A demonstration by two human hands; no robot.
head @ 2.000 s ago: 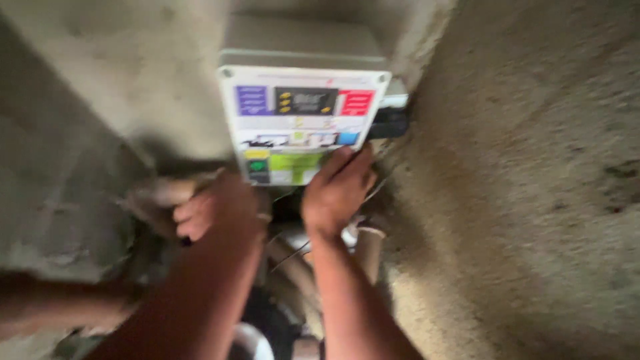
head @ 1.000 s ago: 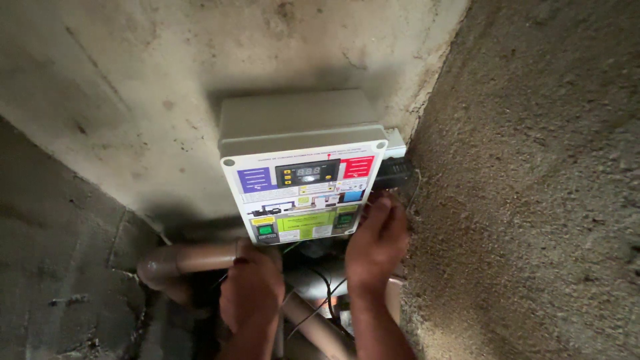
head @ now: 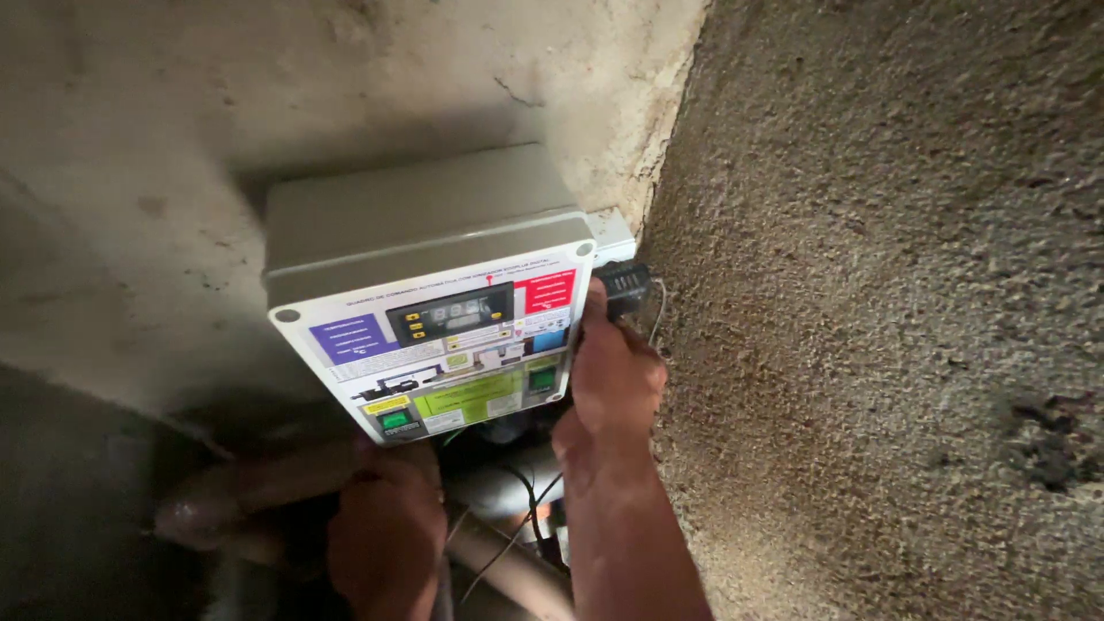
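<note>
A light grey control box point(head: 414, 233) with a printed front, a small digital display point(head: 450, 312) and green rocker switches point(head: 542, 379) is against the concrete wall. My right hand point(head: 614, 371) is at the box's right side, its fingers on or against a black plug-like device point(head: 623, 289); how firmly they grip cannot be told. A white casing point(head: 611, 235) shows just above that device. My left hand point(head: 388, 509) is below the box's lower left corner, near a pipe; its fingertips are in shadow, so what it touches is hidden.
A rough wall point(head: 862, 259) rises close on the right. Under the box, brownish pipes point(head: 259, 487), a pale pipe point(head: 500, 483) and thin dark wires point(head: 536, 509) cross between my arms. The lower left is in deep shadow.
My right hand has moved up along the box's right side to the black device. A second ago it was lower, beside the box's lower right corner. The view has moved closer to the box.
</note>
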